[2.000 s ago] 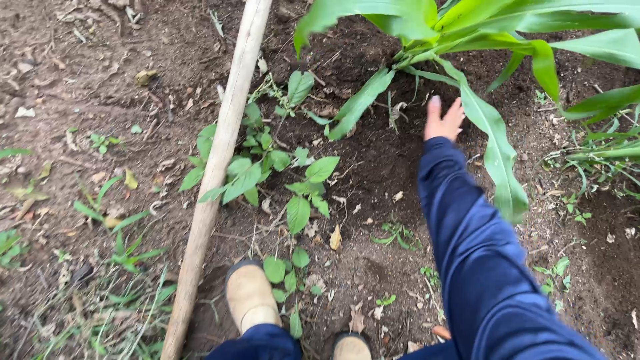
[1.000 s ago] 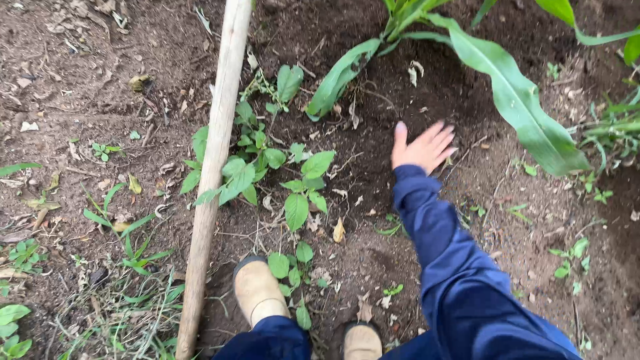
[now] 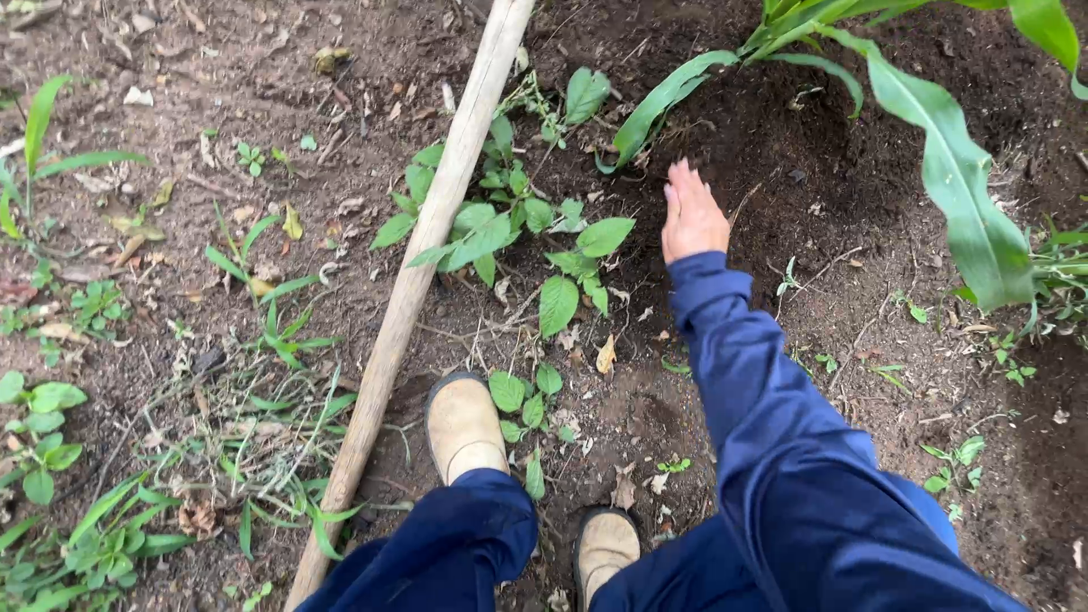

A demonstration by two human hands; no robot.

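Note:
My right hand (image 3: 695, 212), in a dark blue sleeve, is low over the dark soil (image 3: 790, 183) with its fingers close together and nothing seen in it. Just above its fingertips is the lower leaf (image 3: 667, 102) of a corn-like plant (image 3: 778, 30), whose long broad leaf (image 3: 952, 153) arches down at the right. My left hand is out of the frame. A long wooden pole (image 3: 425, 255) slants from the top middle to the bottom, left of my hand, across a leafy weed (image 3: 484, 229).
My tan boots (image 3: 466, 425) stand below, the second boot (image 3: 608, 548) nearer the bottom edge. Small broadleaf weeds (image 3: 557, 306) grow between the pole and my hand. Grass and dry stems (image 3: 263, 425) cover the lower left. More grass (image 3: 1062, 272) is at the right edge.
My right hand has gone from spread fingers beside the plant's base to fingers held together, further left and below the lower leaf.

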